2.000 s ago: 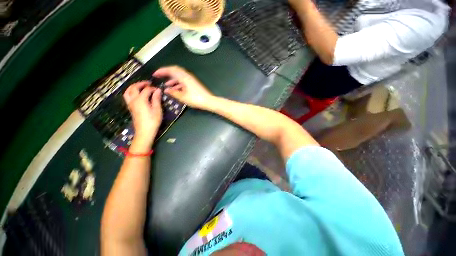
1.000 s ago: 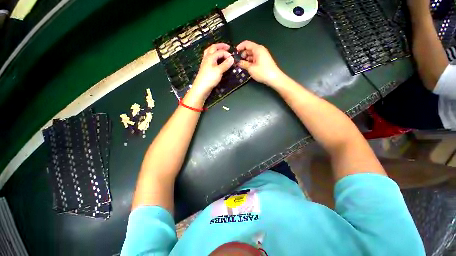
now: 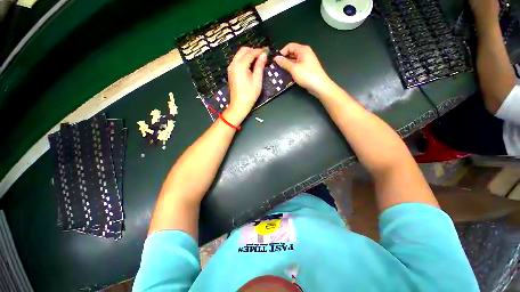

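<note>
A thin black panel (image 3: 259,101) lies on the green mat under both my hands, with pale pieces in rows along its far edge and paired white squares in its near part. My left hand (image 3: 245,77) is over the panel, thumb and fingers pinched on a tiny part (image 3: 266,51), too small to make out. My right hand (image 3: 305,68) is just right of it, fingertips close to my left fingertips. Its thumb and finger are close together; whether they hold anything is too small to tell. Loose beige pieces (image 3: 166,130) lie in a pile left of the panel.
Black panels with pale dotted rows (image 3: 88,177) are stacked at left. A white round fan base (image 3: 346,12) and a dark, densely filled panel (image 3: 425,48) are at right, beside another person's arm (image 3: 490,57). A conveyor's pale rail (image 3: 122,94) runs behind. One small pale piece (image 3: 259,120) lies near the panel.
The view has swung since two seconds ago, bringing the left stack in. Over the last second, my hands have parted slightly, and the dark part seen between my fingertips no longer shows clearly.
</note>
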